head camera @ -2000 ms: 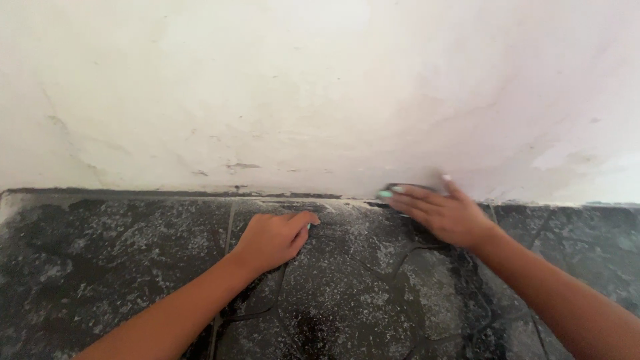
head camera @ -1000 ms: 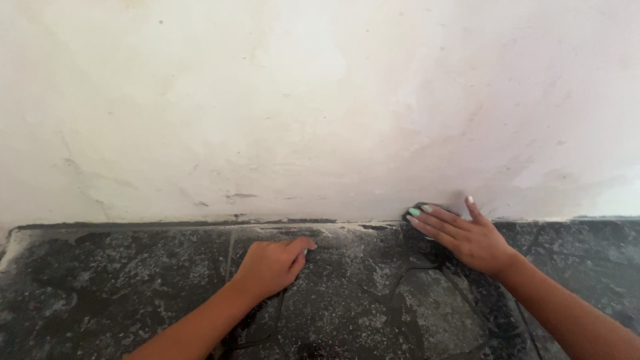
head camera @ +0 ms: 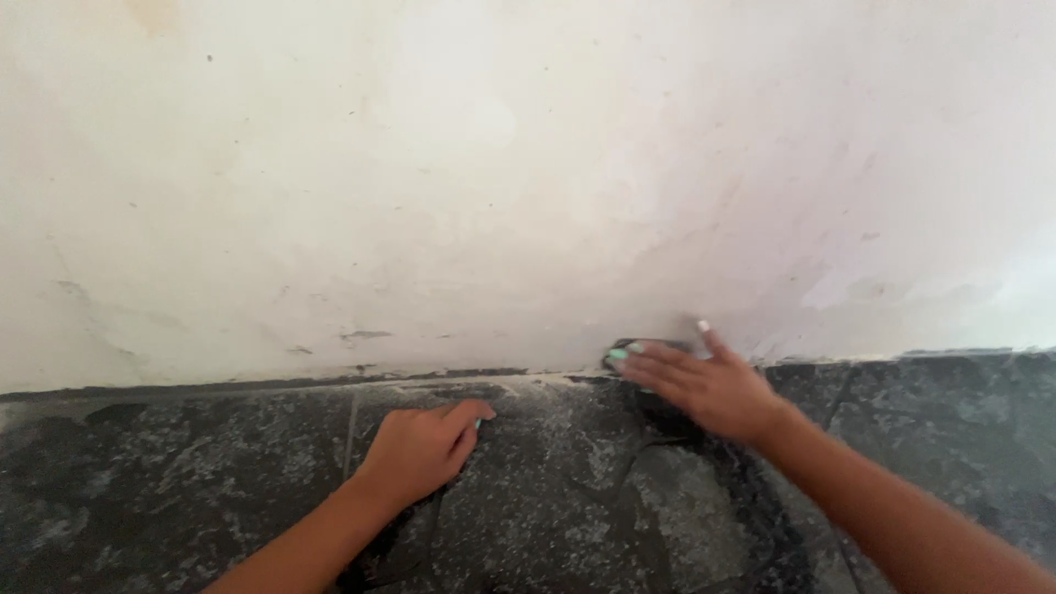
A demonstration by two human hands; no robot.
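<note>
My right hand [head camera: 701, 384] lies flat over a dark, thin piece [head camera: 652, 341], pressing it against the foot of the pale plastered wall [head camera: 528, 181]. The hand is slightly blurred, and most of the piece is hidden beneath the fingers; its kind is unclear. My left hand [head camera: 429, 441] rests with curled fingers on the dark stone-patterned floor [head camera: 544, 511], just short of the wall, and no object shows in it. Whitish dust lies on the floor between both hands, along the joint.
A rough dark line [head camera: 247, 386] runs along the joint between wall and floor. Scuffs and dark chips [head camera: 365, 334] mark the low part of the wall. Grooves divide the floor surface.
My right hand has shifted a little along the foot of the wall, with the dark piece under it. My left hand stays in about the same place on the floor.
</note>
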